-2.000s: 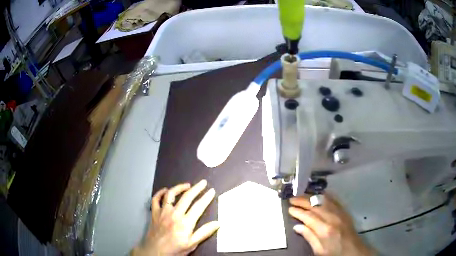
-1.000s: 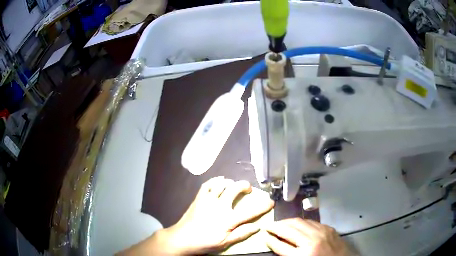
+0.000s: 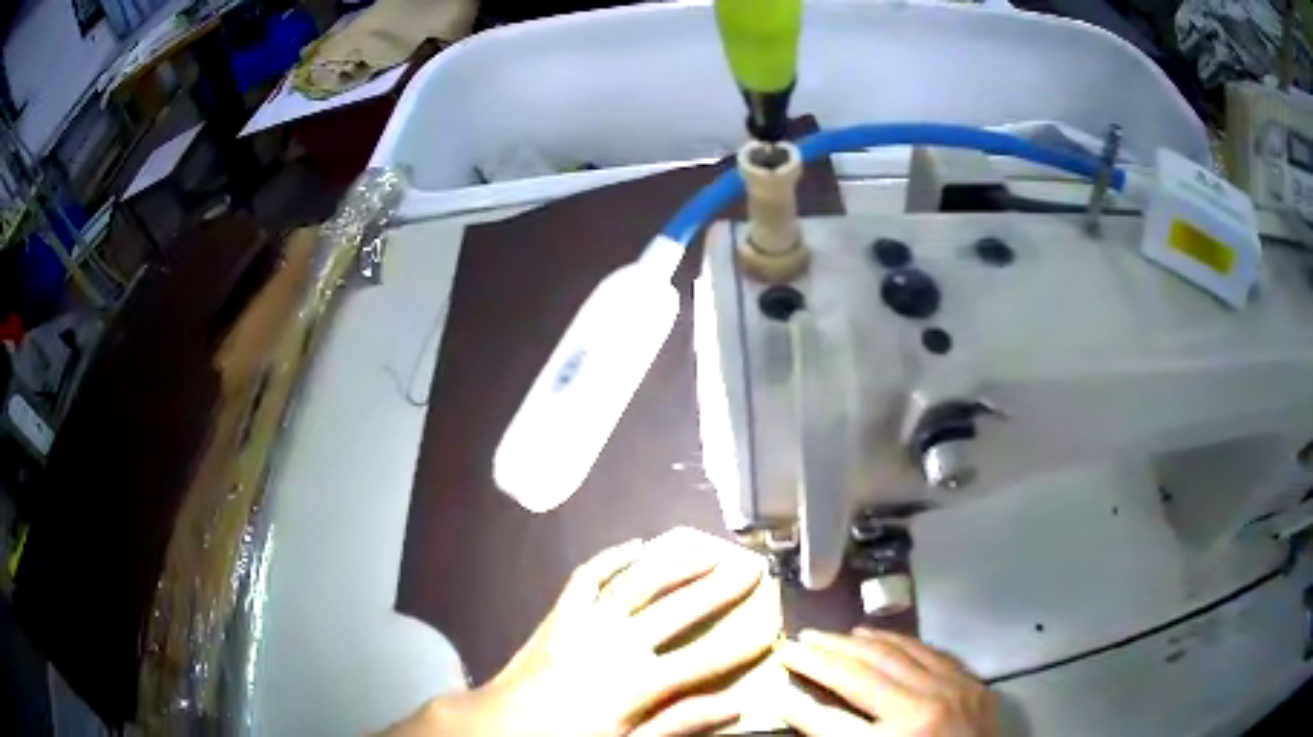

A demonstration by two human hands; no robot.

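The dark brown garment panel (image 3: 533,331) lies flat on the machine table and runs under the white sewing machine head (image 3: 1008,360). The pale patch pocket (image 3: 763,703) lies on it, glaring and mostly hidden by my hands. My left hand (image 3: 648,634) lies flat over the pocket, its fingertips left of the needle area. My right hand (image 3: 878,688) rests at the pocket's right edge, just below the presser foot (image 3: 782,554). Whether the needle is down cannot be seen.
The white machine lamp (image 3: 588,389) hangs over the panel on a blue neck. A lime-green item (image 3: 759,43) stands above a beige post (image 3: 773,216). A white trough (image 3: 605,94) is behind. Plastic-wrapped brown board (image 3: 274,389) lies along the left. A thread tail (image 3: 411,382) lies beside the panel.
Two seconds ago my left hand was beside the uncovered pocket; it now covers it. My right hand has moved down and left from beside the presser foot. The view has shifted, placing the machine farther left.
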